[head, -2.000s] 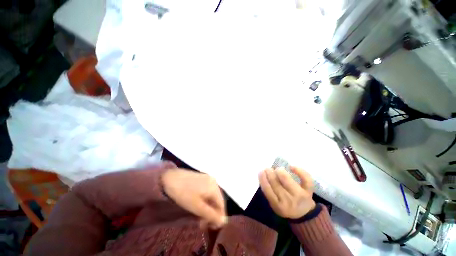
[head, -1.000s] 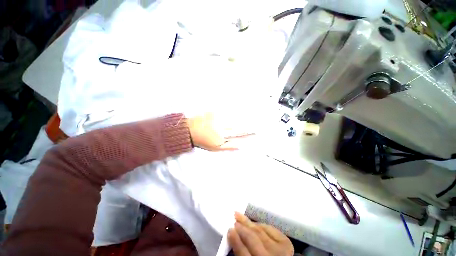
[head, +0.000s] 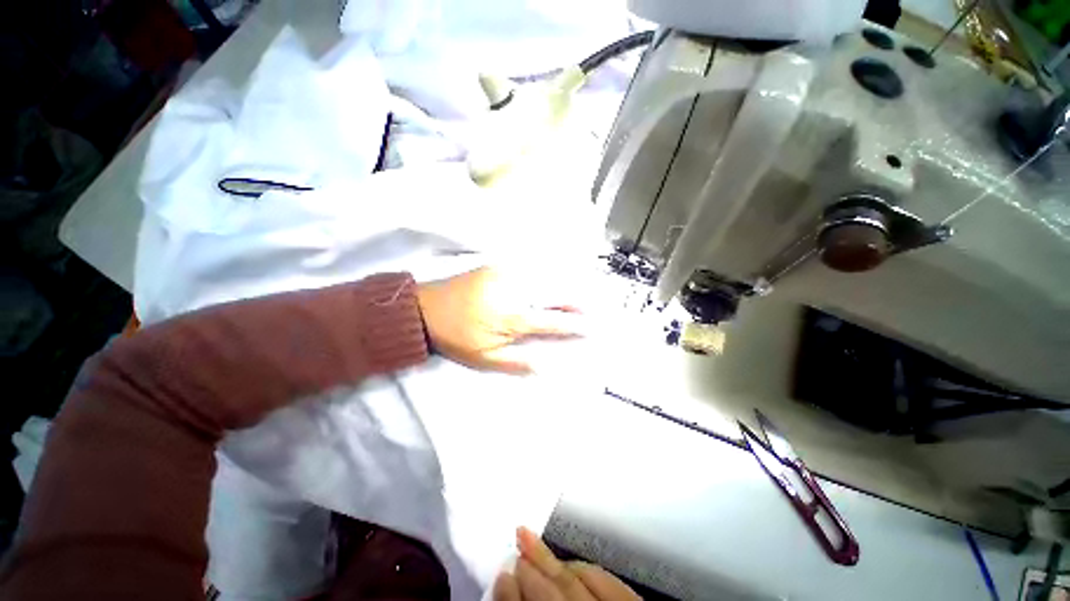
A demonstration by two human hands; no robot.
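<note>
A large white cloth [head: 340, 434] covers the left and middle of the table and glares near the needle. It has a thin dark loop and a short dark line at its upper left. My left hand [head: 487, 323] lies flat on the cloth, fingers apart, pointing towards the needle area. My right hand [head: 557, 575] is at the bottom edge, partly cut off, with its fingers closed on the cloth's near edge. The sewing machine [head: 751, 164] stands at the right. Its presser foot [head: 634, 270] is in bright glare; whether cloth lies under it cannot be told.
Thread snips with dark red handles [head: 810, 499] lie right of the needle. A small beige block [head: 704, 339] is beside the needle area. A cream lamp [head: 516, 117] on a black neck stands behind. A blue stick [head: 980, 564] lies at the lower right. A ruler-marked edge [head: 610, 564] runs along the front.
My left hand came from near my body onto the cloth. My right hand moved left and down and took the cloth's edge. The view turned; the cloth is now more rumpled.
</note>
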